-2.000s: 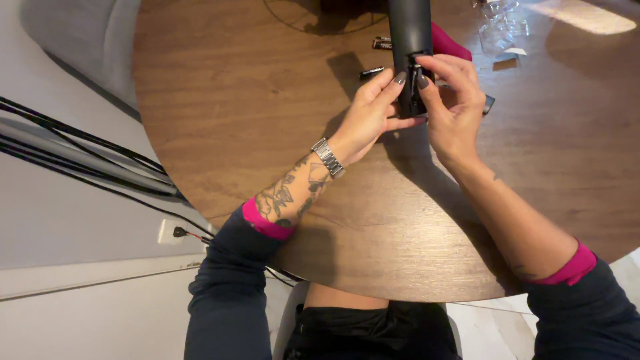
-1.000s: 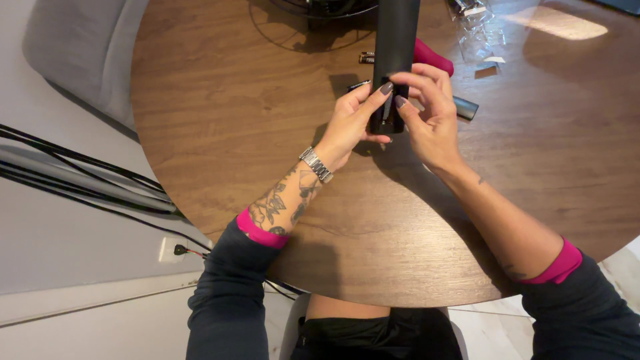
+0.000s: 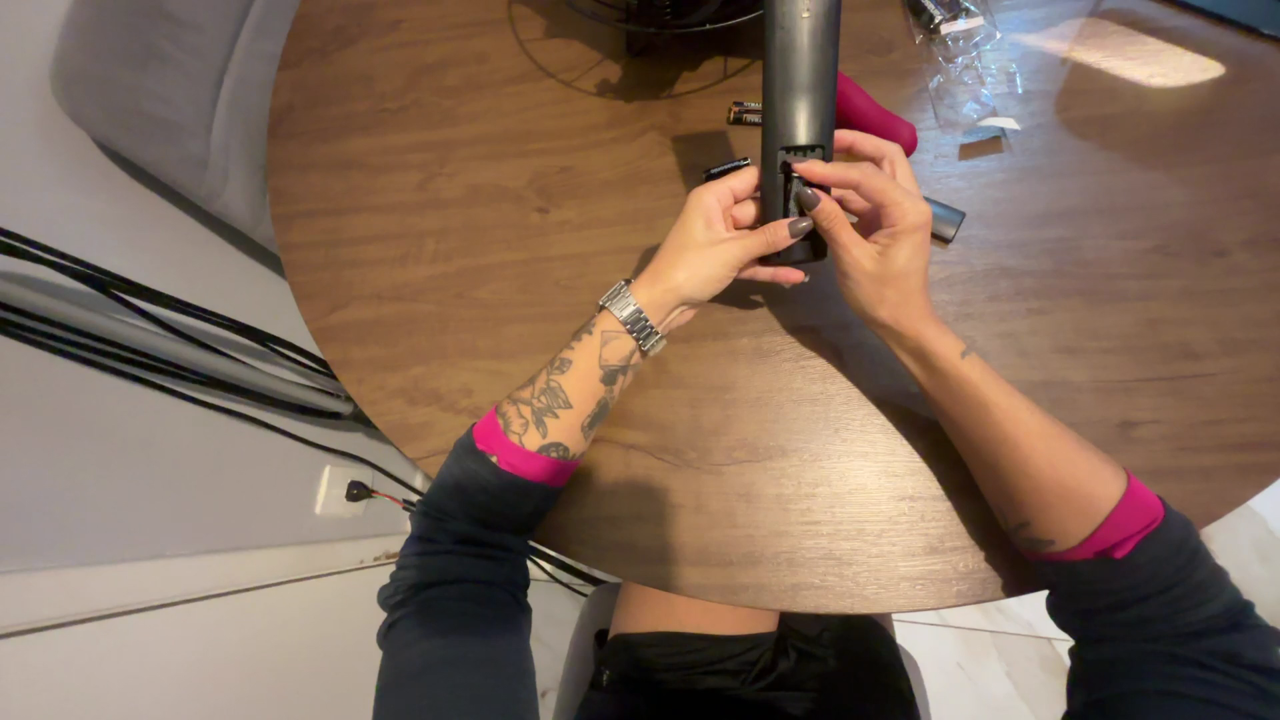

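Observation:
A long dark cylindrical device (image 3: 801, 95) stands out toward the top of the view, with an open battery compartment (image 3: 795, 195) near its lower end. My left hand (image 3: 725, 235) is closed around that lower end, thumb beside the compartment. The fingertips of my right hand (image 3: 880, 220) are at the compartment's opening; whether they pinch a small part there cannot be told. A dark battery (image 3: 726, 169) lies just left of the device, and more batteries (image 3: 745, 113) lie farther up. To the right of my right hand is a dark, curved piece (image 3: 945, 220), partly hidden by the fingers.
Behind the device lies a magenta object (image 3: 875, 115). Crumpled clear plastic packaging (image 3: 965, 80) and a small brown piece (image 3: 981, 148) are at the upper right. A round wire-framed object (image 3: 665, 15) stands at the top. The wooden table (image 3: 500, 250) has a curved edge near my body.
Both hands have stayed at the lower end of the device, the right fingers shifting slightly at the compartment. More of the dark curved piece shows than two seconds ago.

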